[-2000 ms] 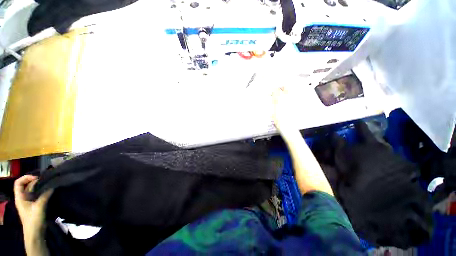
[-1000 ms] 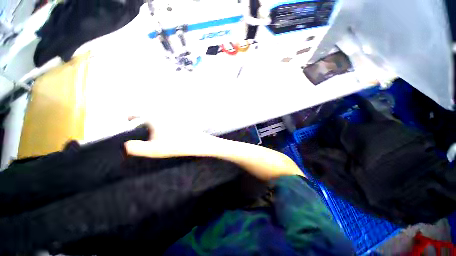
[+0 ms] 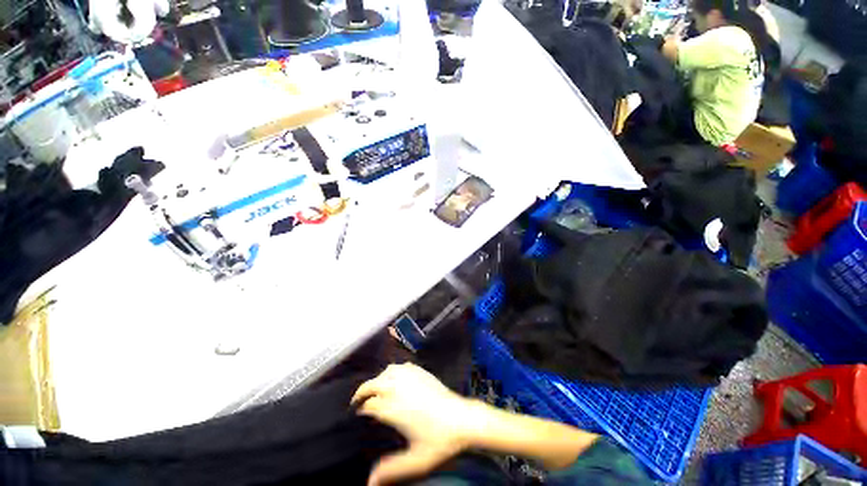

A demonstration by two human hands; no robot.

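A black garment (image 3: 219, 441) lies in a dark bundle along the bottom left, below the table's front edge. My right hand (image 3: 418, 413) is at the bottom centre, on the right end of this cloth, with fingers bent over it. Its thumb points down near the frame's lower edge. The fingers appear to grip the cloth. My left hand is not in view. The white sewing machine (image 3: 285, 204) with a blue stripe and JACK lettering stands on the white table (image 3: 295, 294).
Scissors (image 3: 321, 214) and a thin metal tool (image 3: 342, 233) lie by the machine, a phone (image 3: 464, 201) at the table's right. A blue crate (image 3: 627, 422) holds black garments (image 3: 637, 304). A red stool (image 3: 818, 408) stands right. A person (image 3: 722, 76) sits at back right.
The view has swung to the right, showing more crate and floor. My right hand has moved from the cloth's upper edge to its right end. My left hand, visible two seconds ago, is out of view.
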